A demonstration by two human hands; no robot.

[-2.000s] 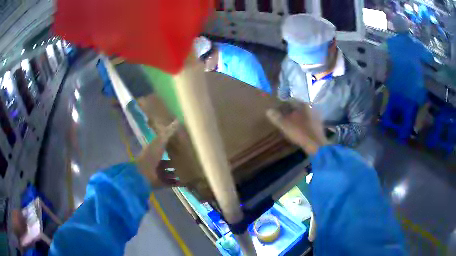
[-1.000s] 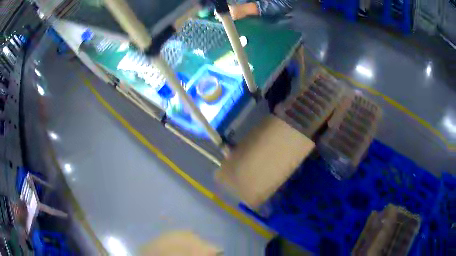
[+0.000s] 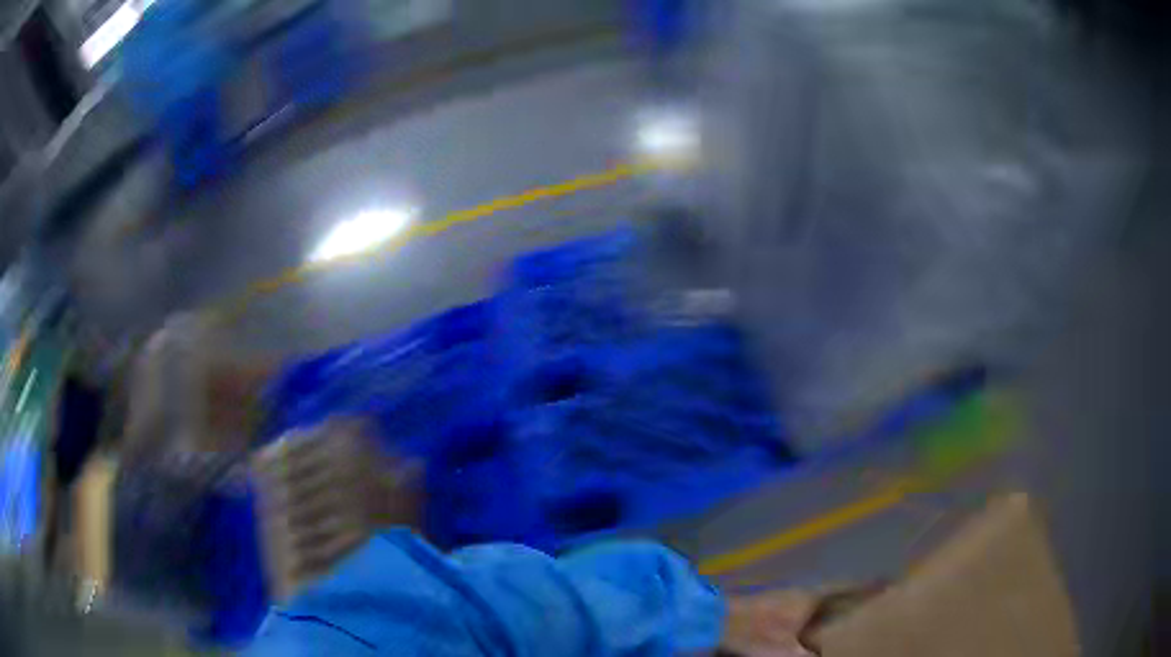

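Observation:
The frame is strongly blurred. A brown cardboard sheet (image 3: 970, 590) is at the bottom right, cut off by the lower edge. My left hand (image 3: 771, 624) is at its left edge and holds it, with the fingers partly hidden. My left arm, in a blue sleeve, reaches across the bottom from the left. My right hand is not in view.
Blue pallets (image 3: 591, 398) lie on the grey floor in the middle. A ribbed brownish stack (image 3: 308, 494) stands at their left, with another blurred stack behind. Yellow floor lines (image 3: 539, 195) run beyond and in front. A large greyish translucent mass (image 3: 925, 193) fills the upper right.
The view has swung right, away from the green bench to the pallets and the grey mass. My left sleeve and hand have come into view at the cardboard.

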